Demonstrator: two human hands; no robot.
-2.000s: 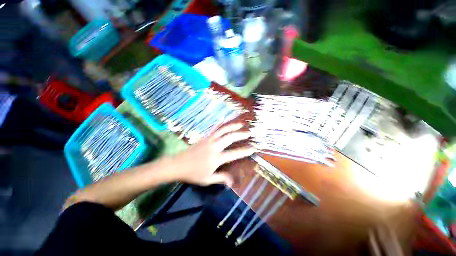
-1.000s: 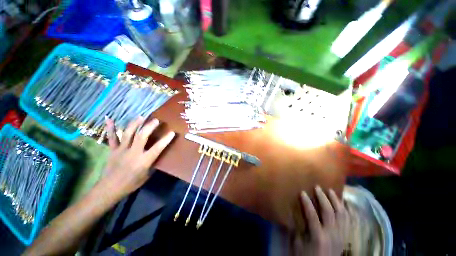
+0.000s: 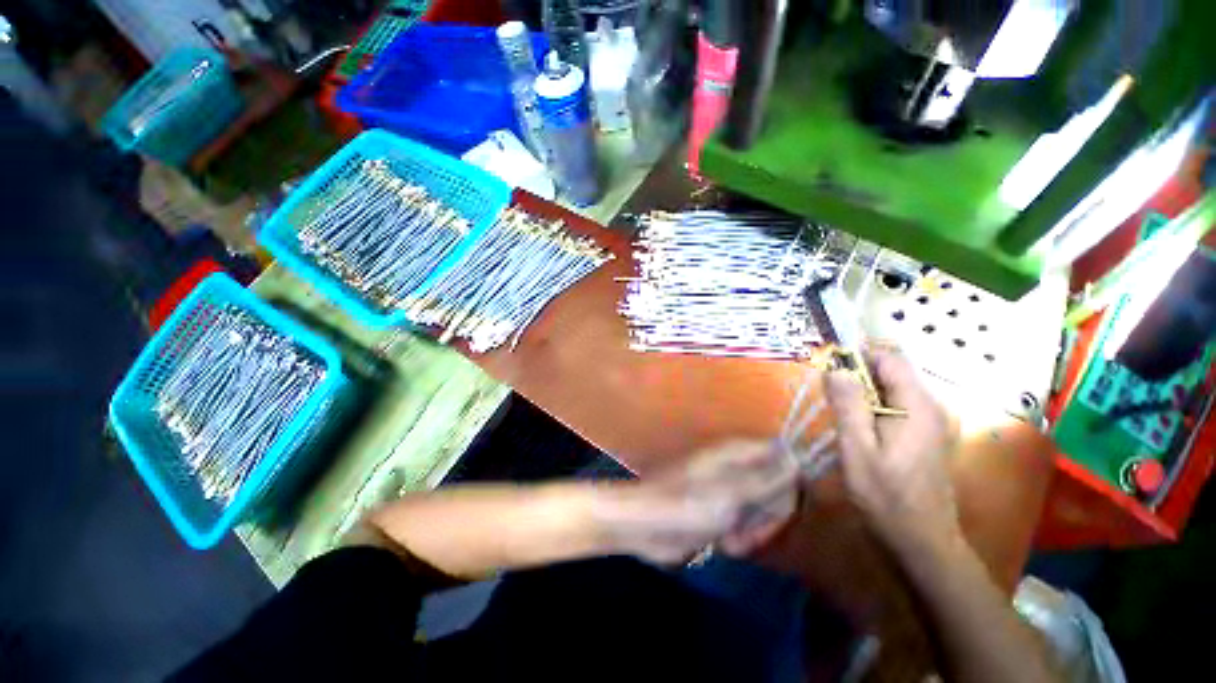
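Note:
My right hand point(image 3: 896, 434) holds the bar fixture point(image 3: 832, 318) by its brass-fitted part, in front of the green press. The bar is tilted up. Several thin leads point(image 3: 808, 424) hang from it towards my left hand point(image 3: 727, 500), which is blurred and closed around their lower ends. A pile of grey-white leads point(image 3: 720, 284) lies on the reddish-brown board point(image 3: 587, 387) behind my hands. Another stack of leads with gold-coloured ends point(image 3: 514, 274) lies further left on the board.
Two turquoise baskets point(image 3: 334, 358) of leads stand at left. A blue tray point(image 3: 434, 80) and bottles point(image 3: 567, 134) are behind. The green press block point(image 3: 867, 200) overhangs the silver plate point(image 3: 954, 327). A red-orange control box point(image 3: 1114, 514) is at right, a white bucket point(image 3: 1067, 627) below it.
My left hand has left the gold-ended stack and moved right to the leads. My right hand has moved up to the bar, which is now lifted off the board, further right.

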